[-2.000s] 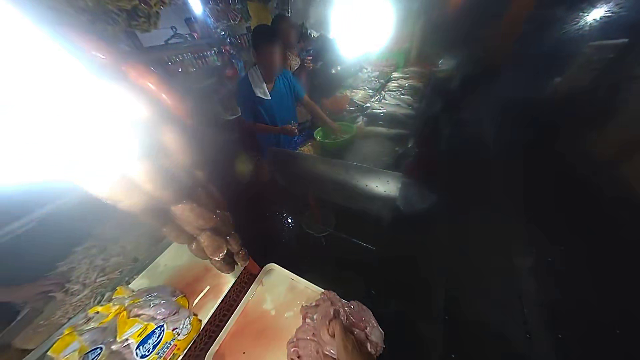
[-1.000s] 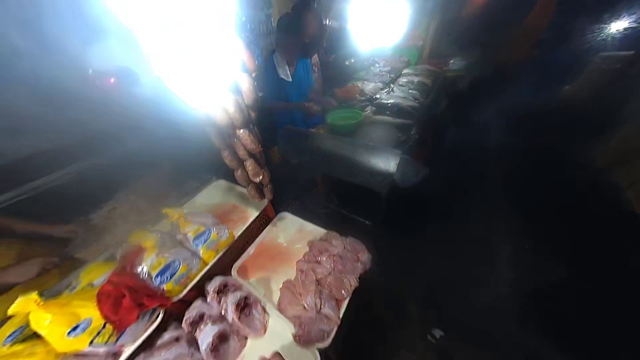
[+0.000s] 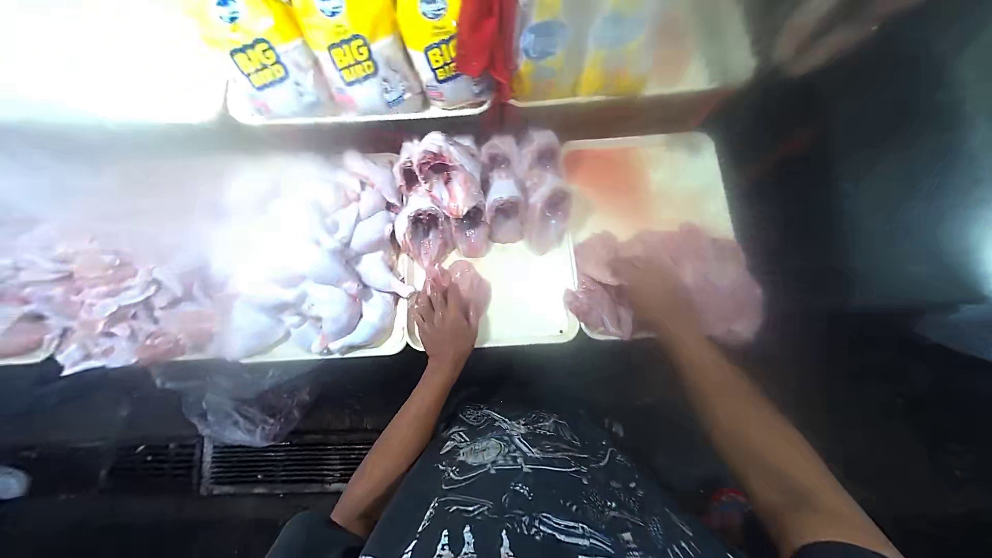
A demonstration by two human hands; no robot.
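My left hand [image 3: 446, 318] rests on a pale piece of raw chicken [image 3: 470, 288] in the middle white tray [image 3: 535, 310], just below several raw chicken carcass pieces [image 3: 504, 201]. Whether its fingers grip the piece is not clear. My right hand [image 3: 647, 287], blurred, is on the pile of raw chicken pieces [image 3: 717, 287] in the right white tray [image 3: 686, 167]; its fingers are hard to make out. Left of my left hand, raw chicken legs [image 3: 341, 306] fill another tray.
Smaller raw chicken cuts [image 3: 116, 302] lie at the far left. Yellow-topped bags of packaged chicken [image 3: 353, 58] stand in a back tray, beside a red plastic bag [image 3: 484, 39]. A clear plastic bag [image 3: 244, 407] hangs below the front edge, above a dark grate [image 3: 279, 465].
The view has swung down and left onto the trays. Both my hands are now in view on the chicken; one second ago neither was plainly visible.
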